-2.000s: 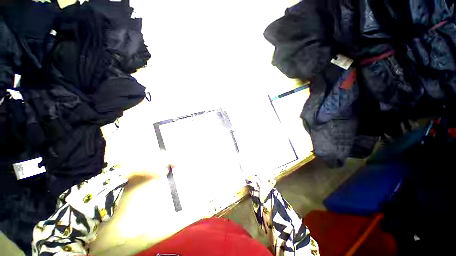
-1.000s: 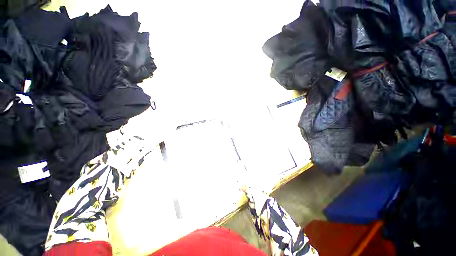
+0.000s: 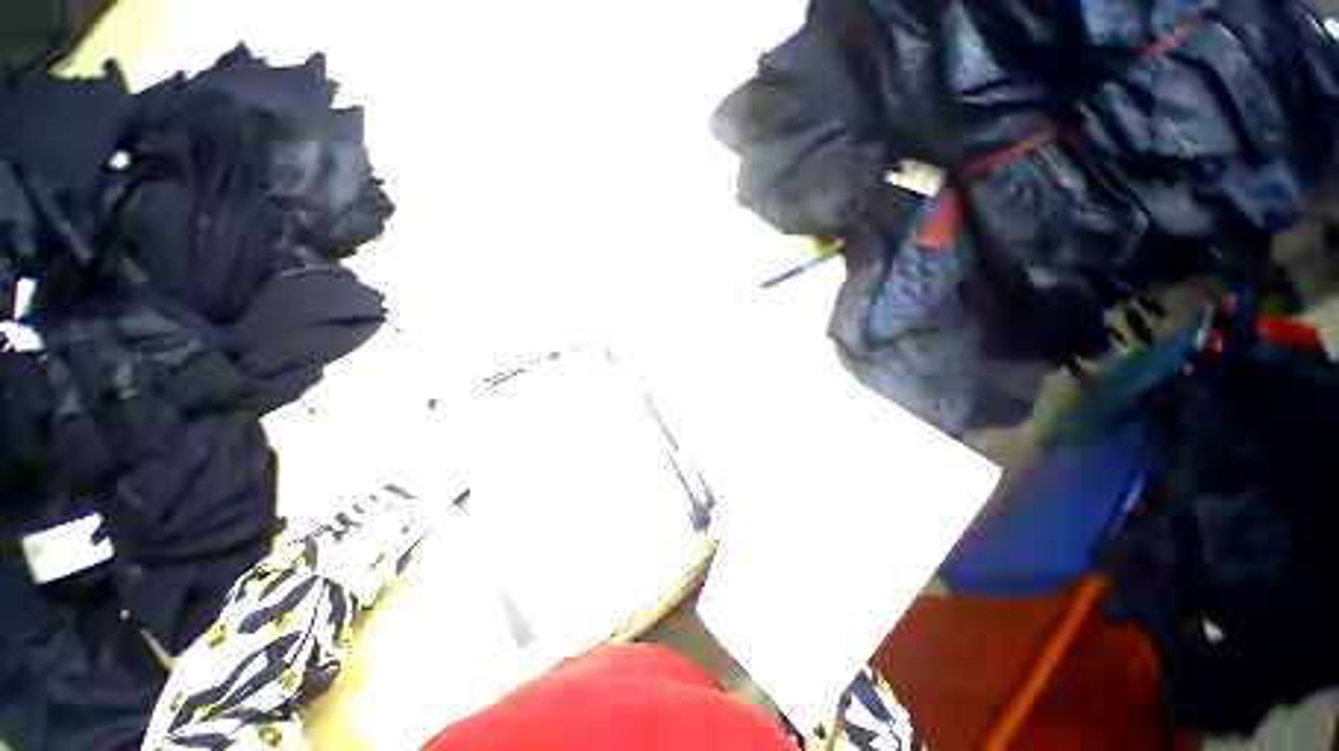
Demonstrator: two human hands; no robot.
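An open ledger, washed out to white, lies on the pale table; its dark edge lines show (image 3: 676,462). A large white sheet or page (image 3: 866,521) is raised over the table's near right edge, above the bins. My left sleeve reaches in from the lower left to the ledger's left side; my left hand is lost in glare and its grip cannot be read. My right sleeve shows only in part below the white sheet's lower corner; my right hand cannot be made out there, hidden by the sheet or glare.
Black garment bundles (image 3: 191,294) with white tags are piled at the left. Shiny navy bundles (image 3: 1028,162) with red ties lie at the upper right. A blue bin (image 3: 1043,514) and an orange-red bin (image 3: 955,668) stand beside the table's yellowish edge (image 3: 668,594).
The white sheet has come up and right across the table edge, covering most of my right sleeve. The bundles have shifted left in view with the camera. My left sleeve sits slightly lower.
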